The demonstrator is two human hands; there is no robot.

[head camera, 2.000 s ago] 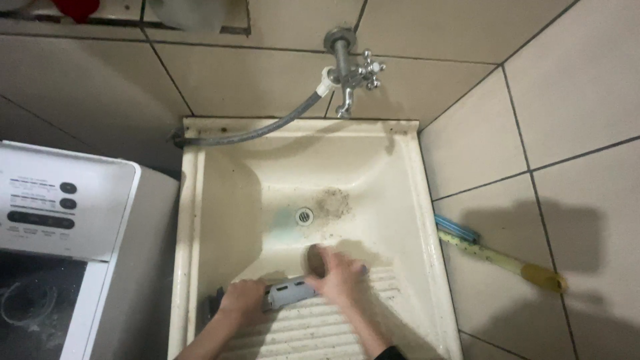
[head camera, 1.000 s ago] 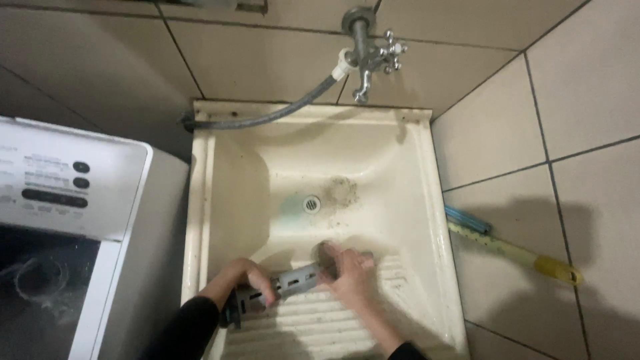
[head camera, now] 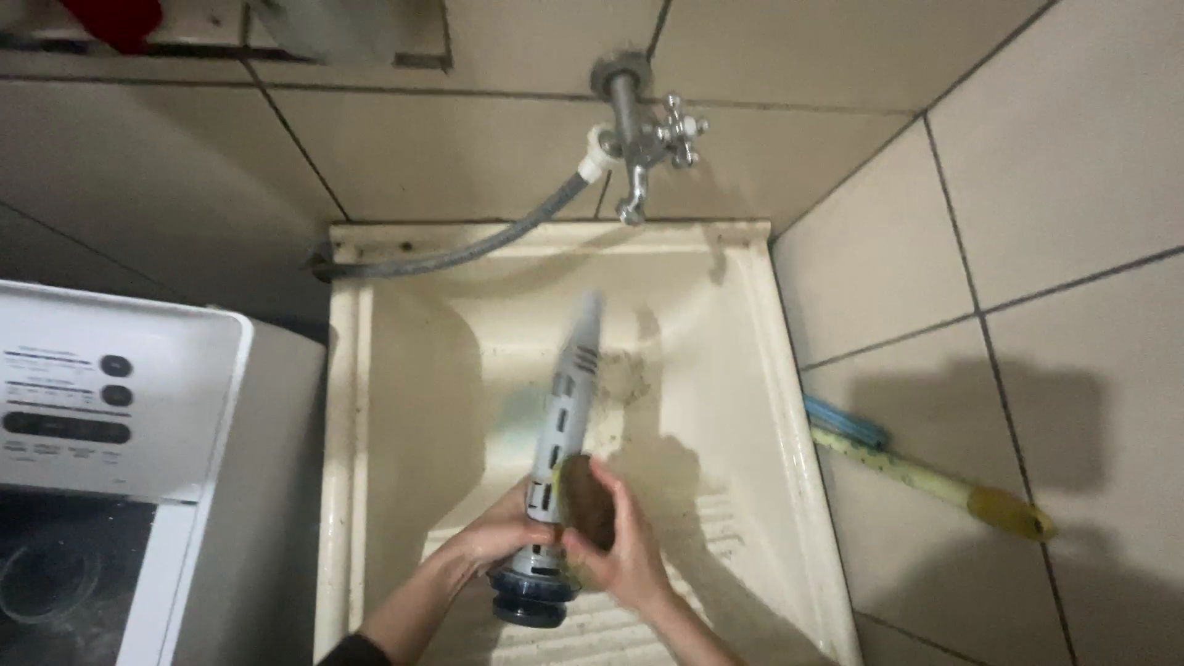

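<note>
My left hand (head camera: 504, 532) grips a long grey plastic tube (head camera: 562, 416) with slots along its side, near its dark round base (head camera: 532, 592). The tube stands tilted over the basin, its pointed tip toward the tap and blurred. In my right hand (head camera: 624, 546) is a brown scrubbing sponge (head camera: 587, 499) with a yellowish edge, pressed against the lower part of the tube. Below both hands lies the ribbed washboard slope of a cream laundry sink (head camera: 814, 555).
A metal tap (head camera: 634, 148) with a grey hose (head camera: 481, 248) is on the tiled wall. On the left stands a white washing machine (head camera: 176, 370). A yellow handle (head camera: 934, 481) and a blue one (head camera: 846, 421) stick out at the sink's right.
The tube has turned from lying across the washboard to pointing up toward the tap. My left hand has moved to its base end, and the sponge is now beside it.
</note>
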